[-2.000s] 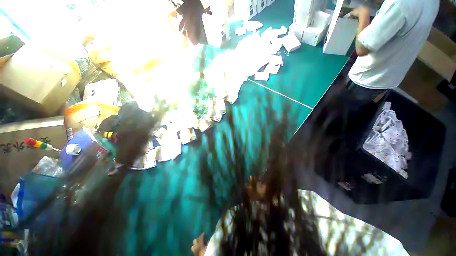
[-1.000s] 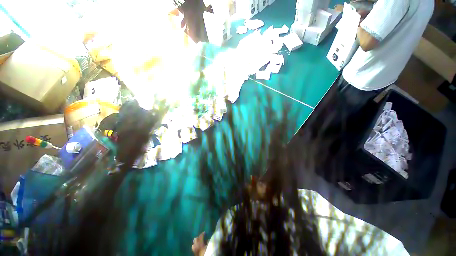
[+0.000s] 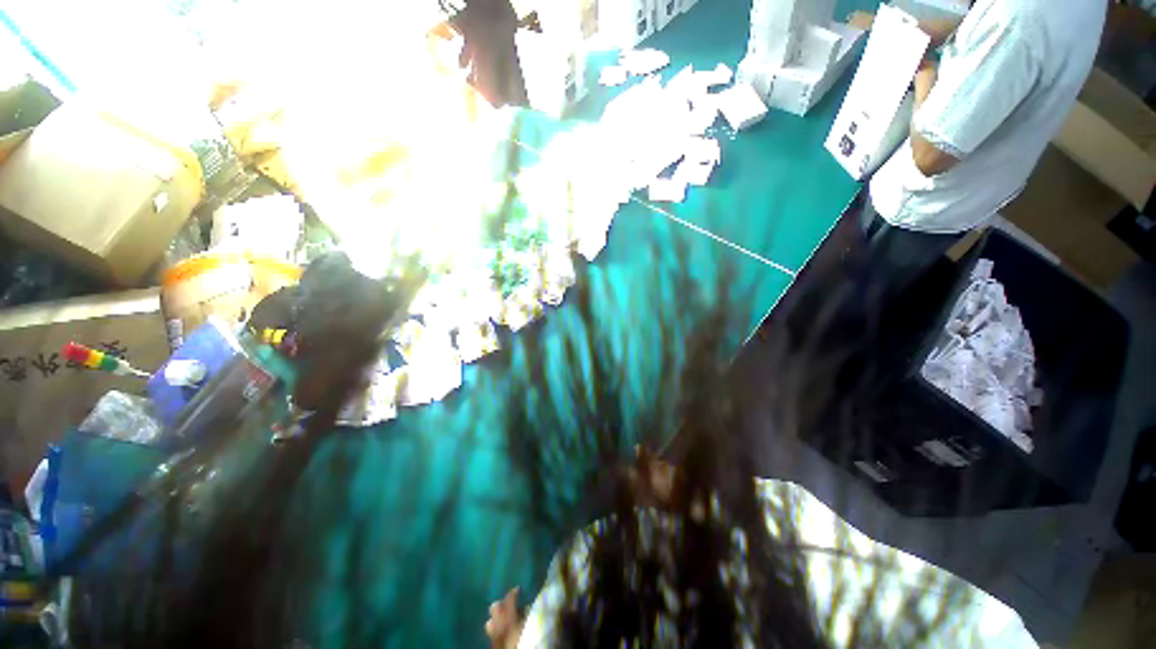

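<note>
Neither of my hands can be made out as mine. Blurred dark hair strands cover much of the middle and bottom. Nearest in front is the green table. A white-clothed shoulder fills the lower right. Small bare fingers show at the bottom edge beside the white cloth; whose they are and whether they hold anything cannot be told. Many flat white pieces lie in a band across the table, partly lost in glare.
A person in a white shirt holds a long white box at the table's far right. A black crate with crumpled whitish contents stands on the floor. Brown cartons, a blue-purple box and a blue bag are at left.
The person at the far right has tilted the long white box and turned its printed side into view, and the arms have shifted. The fingers at the bottom edge have not visibly moved.
</note>
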